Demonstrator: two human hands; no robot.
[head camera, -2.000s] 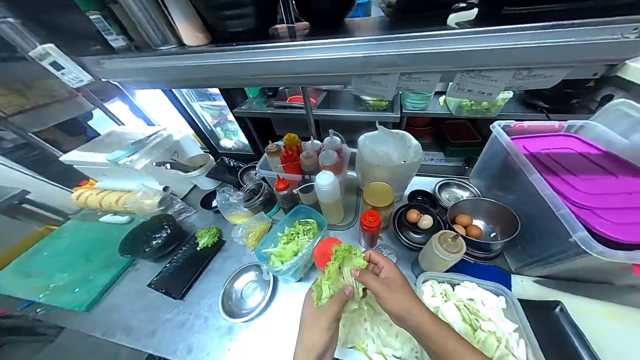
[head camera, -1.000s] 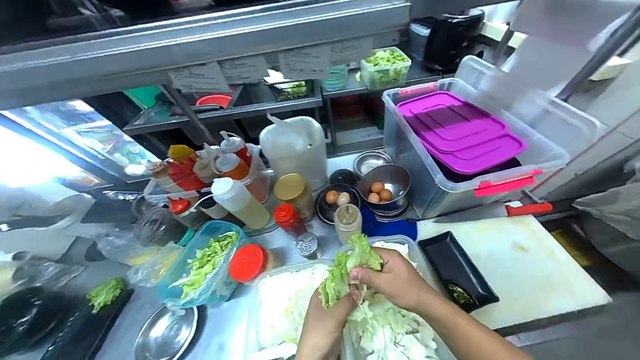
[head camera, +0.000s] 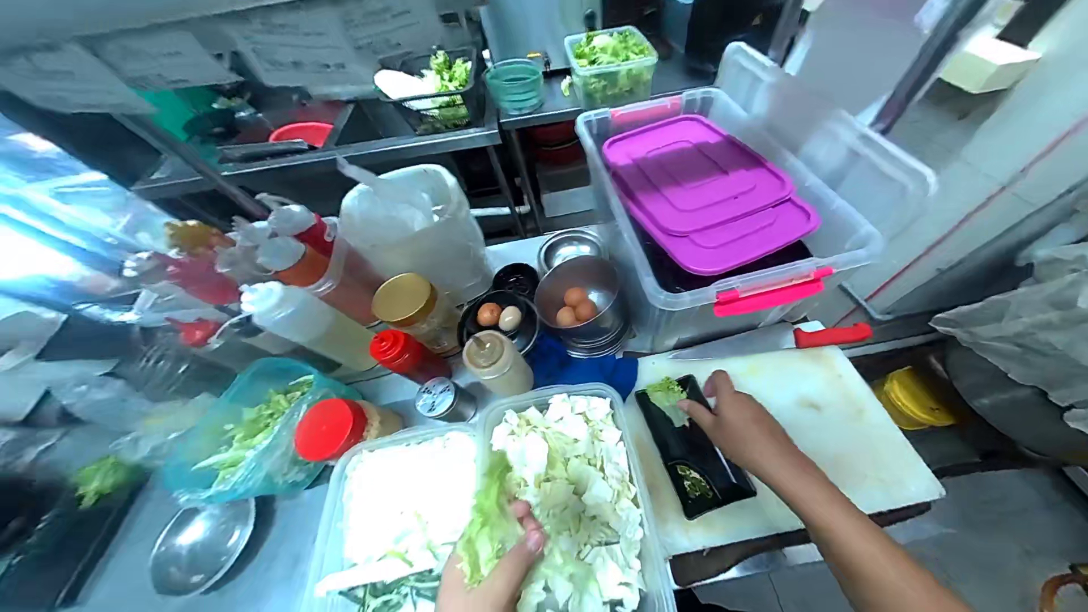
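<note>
My left hand (head camera: 497, 561) holds a green lettuce leaf (head camera: 486, 518) above two clear tubs. One tub holds chopped cabbage (head camera: 595, 476), the other a finely cut white food (head camera: 412, 484) with green strips at its near end. My right hand (head camera: 748, 425) has its thumb and fingers at a small lettuce piece (head camera: 666, 394) at the far end of a black rectangular dish (head camera: 650, 416). Chopped green bits (head camera: 694, 481) lie in the dish's near compartment. The dish rests on a white cutting board (head camera: 816, 442).
A knife with a red handle (head camera: 833, 336) lies along the board's far edge. Behind stand a clear bin (head camera: 671, 297) with purple lids, a steel bowl of eggs (head camera: 586, 280), sauce bottles and jars. A bag of cut greens (head camera: 204, 425) and a metal bowl (head camera: 200, 548) are at left.
My hands were together on the lettuce over the tubs; they are now apart. My right hand has moved right to the black dish, where a lettuce piece now lies. The view has turned right.
</note>
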